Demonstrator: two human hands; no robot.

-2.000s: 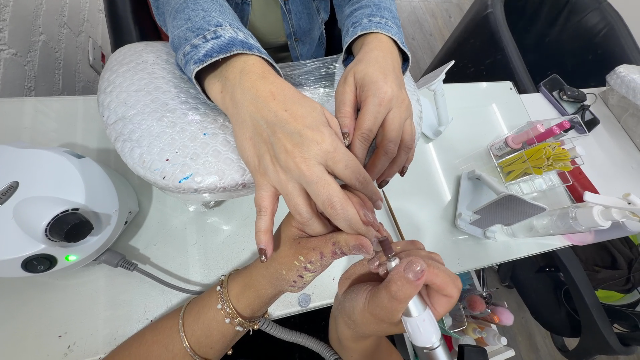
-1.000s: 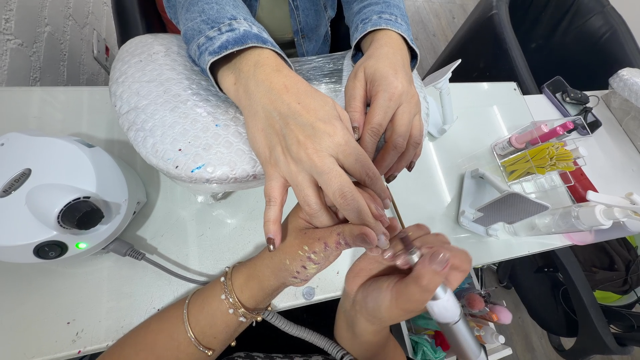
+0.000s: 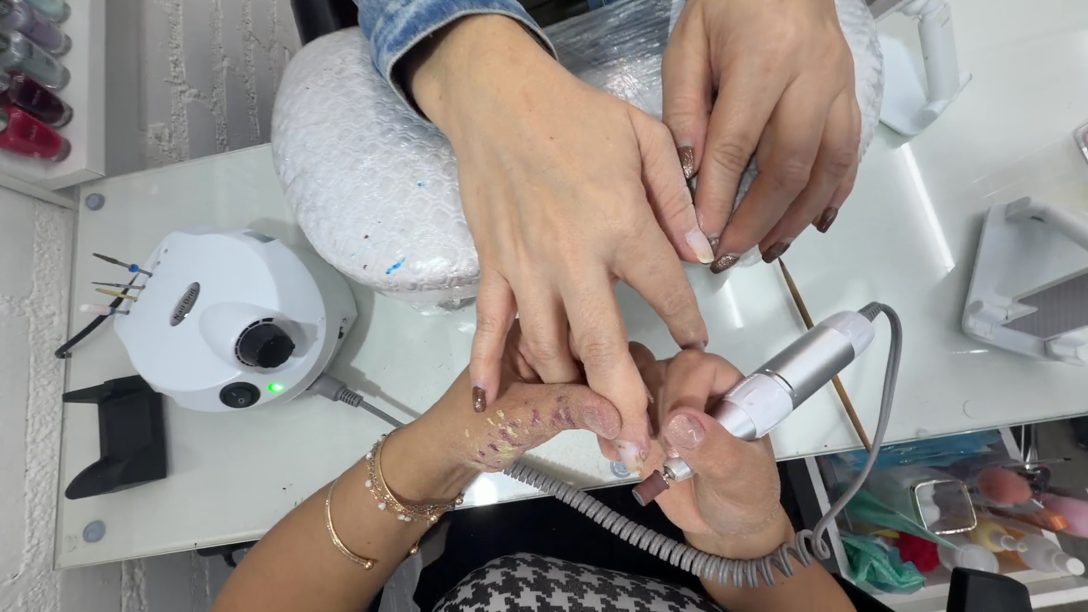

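Observation:
My left hand (image 3: pixel 544 421), with colored smears on the thumb, grips a finger of the other person's hand (image 3: pixel 552 187) from below. In my right hand (image 3: pixel 722 459) is a silver electric nail drill handpiece (image 3: pixel 786 374), its brown sanding bit (image 3: pixel 650 488) just below and right of the held fingertip; whether they touch is unclear. That fingertip's nail looks pale, while several other nails are glittery brown. The person's second hand (image 3: pixel 765 127) rests on a plastic-wrapped cushion (image 3: pixel 374 178). A coiled cord (image 3: pixel 646 531) runs from the handpiece, partly hidden by my left hand.
A white drill control unit (image 3: pixel 229 314) with a green light stands at left, above a black holder (image 3: pixel 119 438). A thin wooden stick (image 3: pixel 820 348) lies under the handpiece. White stands (image 3: pixel 1037 280) are at right, an open drawer of supplies (image 3: pixel 952 510) below, nail polish bottles (image 3: pixel 34 93) upper left.
The view has shifted left and closer. My right hand has turned the handpiece, so its rear end now points up and right instead of down. My left hand still holds the person's finger.

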